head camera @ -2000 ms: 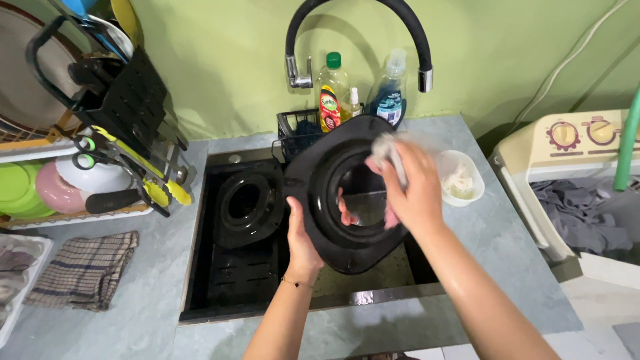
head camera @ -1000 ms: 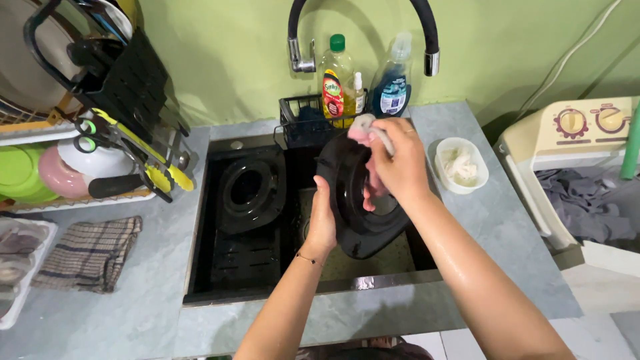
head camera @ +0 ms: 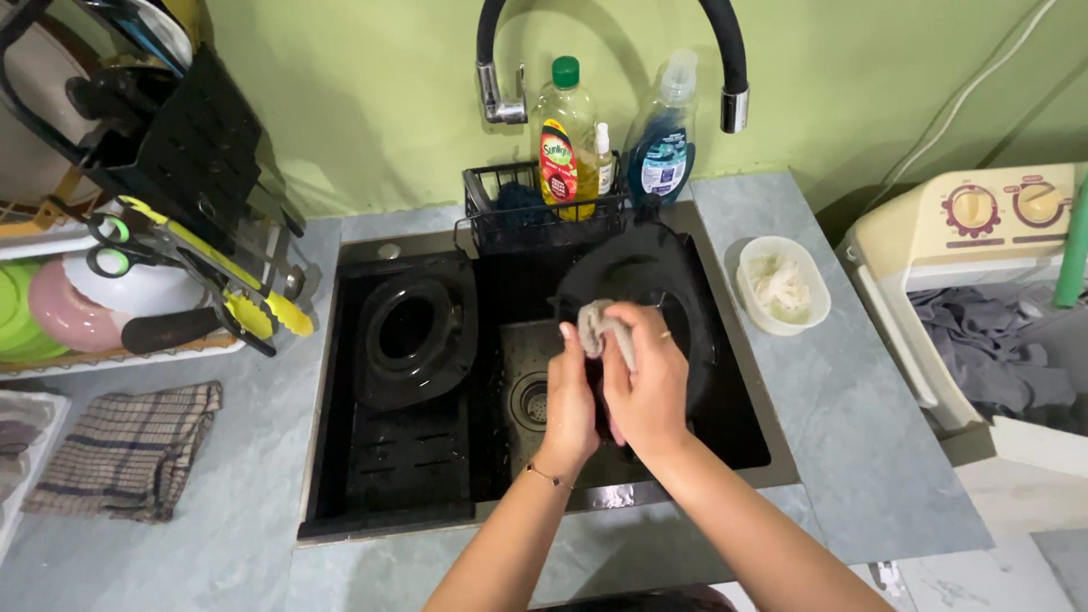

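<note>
Over the sink, my left hand (head camera: 571,404) grips the near left edge of a glossy black plate-like part (head camera: 633,263) with a round central hole; the part is tilted, and its lower edge is partly hidden by my hands. My right hand (head camera: 650,374) holds a bunched greyish cloth (head camera: 599,327) against that same edge, close to my left fingertips. A similar black part (head camera: 416,382) lies on the black tray (head camera: 408,476) in the left side of the sink. Behind my hands the drain (head camera: 534,401) shows at the basin's bottom.
A black wire caddy (head camera: 493,225) with dish soap bottles (head camera: 565,127) stands behind the sink, below a black flexible faucet (head camera: 731,51). To the right are a plastic tub (head camera: 782,319) and a washing machine (head camera: 960,246); a checked cloth (head camera: 127,450) and dish rack (head camera: 170,348) are at left.
The black part has been turned and now tilts away toward the back of the sink. My right hand has come down from its upper right edge to beside my left hand.
</note>
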